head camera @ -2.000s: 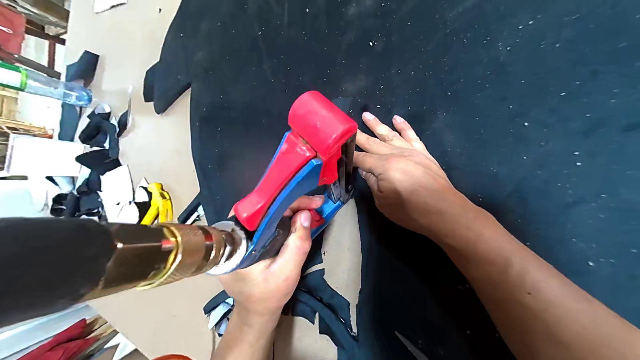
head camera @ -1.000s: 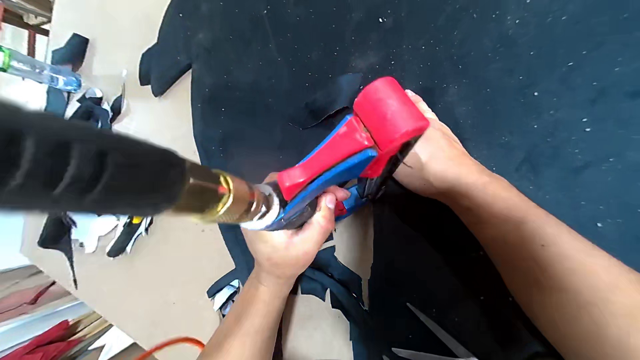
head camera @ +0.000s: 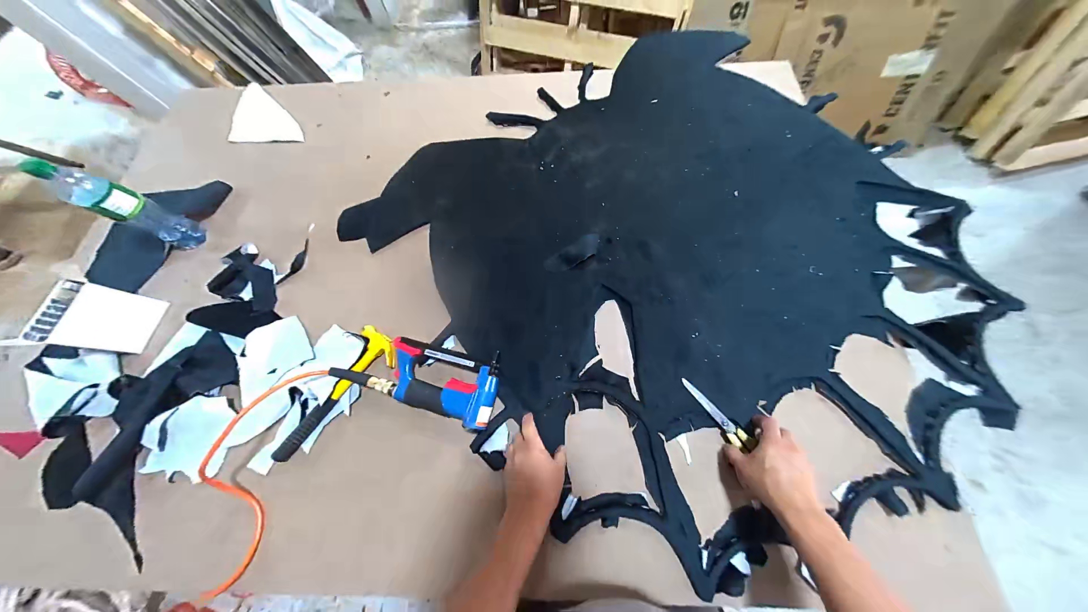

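A large black fabric or leather sheet [head camera: 646, 204] with cut-out gaps lies over the table. My left hand [head camera: 534, 467] rests at its lower left edge, fingers on the black material. At the handles of a pair of scissors [head camera: 718, 410] is my right hand [head camera: 773, 459]; the blades point up and left over the sheet, and whether the fingers grip the handles is hard to tell. A blue and red pneumatic stapler [head camera: 446, 395] lies on its side left of my left hand, joined to an orange air hose [head camera: 223, 442].
Beside the stapler lies a yellow-headed hammer [head camera: 340, 387]. Black and white scraps [head camera: 200, 374] pile up at the left, with a plastic bottle [head camera: 127, 202] and a white box [head camera: 110, 316] beyond. Wooden crates [head camera: 586, 30] and cardboard [head camera: 850, 68] stand behind the table [head camera: 382, 527].
The stapler has left my left hand and now lies on the table. My right hand has moved to the scissors. The view has widened to show the whole sheet.
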